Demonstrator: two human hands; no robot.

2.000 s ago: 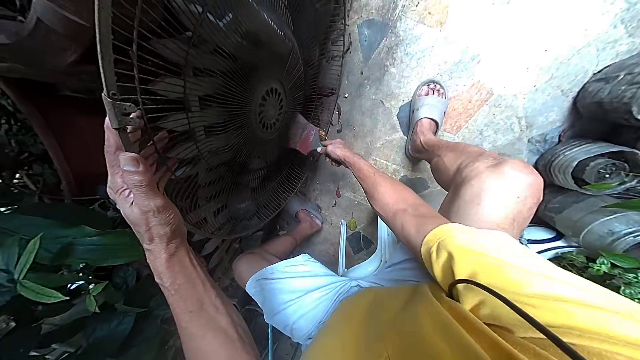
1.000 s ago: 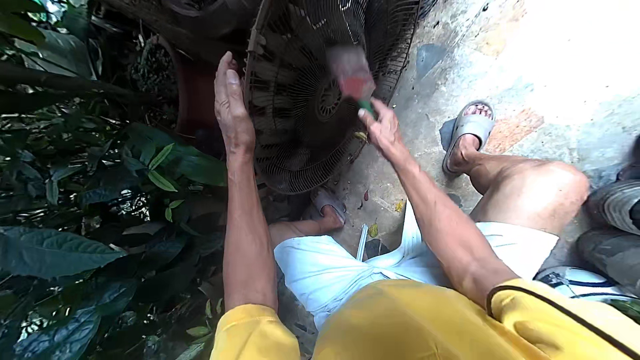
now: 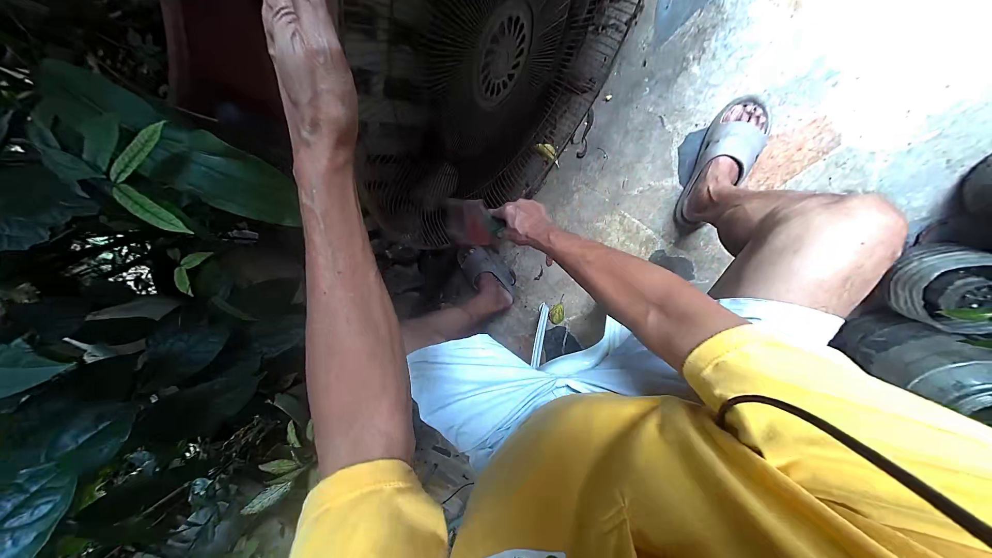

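A large round fan grille of dark wire (image 3: 573, 116) stands at the top centre, with a slotted round hub (image 3: 504, 53) in it. My right hand (image 3: 527, 221) is closed around the green handle of a brush (image 3: 471, 222), which looks flat and reddish and is blurred. The brush is at the grille's lower edge. My left hand (image 3: 306, 58) is raised at the grille's left side; its fingers run out of the top of the view, so whether it grips the rim is hidden.
Leafy plants (image 3: 217, 174) crowd the left side. Ribbed grey containers (image 3: 938, 287) lie at the right edge. My sandalled feet rest on the stone-paved floor (image 3: 620, 170), one beside the grille's lower edge. Small yellow leaves (image 3: 556, 312) are scattered there.
The brush in my right hand has moved from near the hub to the grille's lower edge. The view has shifted, and my left fingers, visible earlier, are now cut off.
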